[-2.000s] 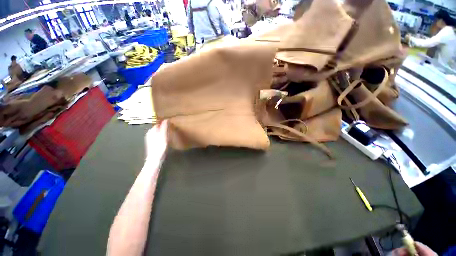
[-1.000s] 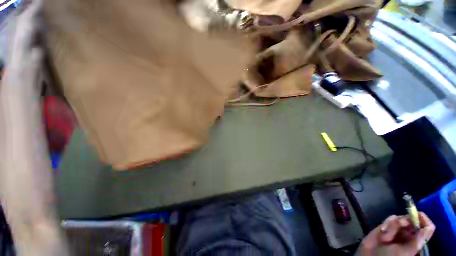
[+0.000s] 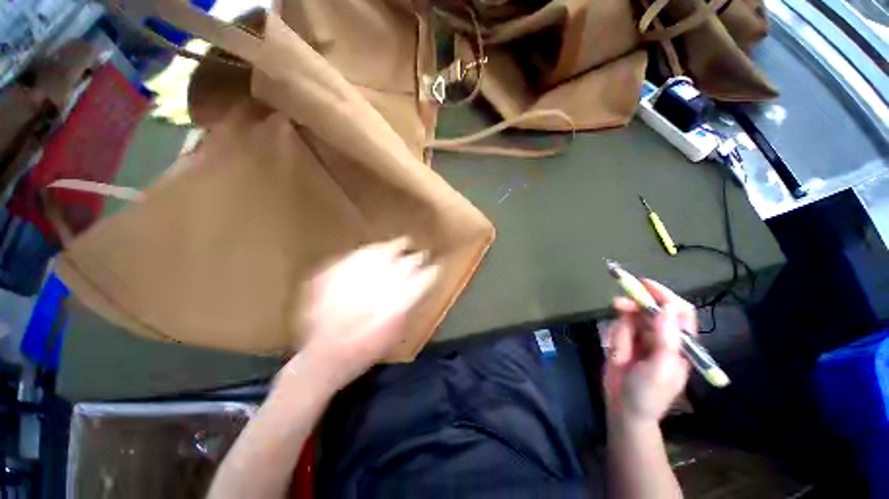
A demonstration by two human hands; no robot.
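Note:
A large tan bag body (image 3: 244, 214) lies across the left and middle of the table, its lower corner at the front edge. My left hand (image 3: 366, 297) is blurred and lies over the bag near that corner; whether its fingers grip the panel cannot be told. My right hand (image 3: 648, 351) is to the right of the bag, in front of the table edge. It holds a slim pen-shaped trimming tool (image 3: 694, 353), tip up and to the left, not touching the bag. A gold-coloured metal clasp (image 3: 439, 90) shows at the bag's far side.
A yellow-handled tool (image 3: 663, 234) with a black cable lies on the green table (image 3: 556, 214) at right. A white power strip (image 3: 682, 132) with a black adapter is beyond it. Other tan bags (image 3: 575, 78) lie at the far side. A clear-lined bin (image 3: 146, 448) is below left, a blue container (image 3: 858, 390) right.
The bag has come nearer and spread across the table's front. My left hand has moved from its far left edge onto its near part. My right hand has risen inward with the pen-shaped tool.

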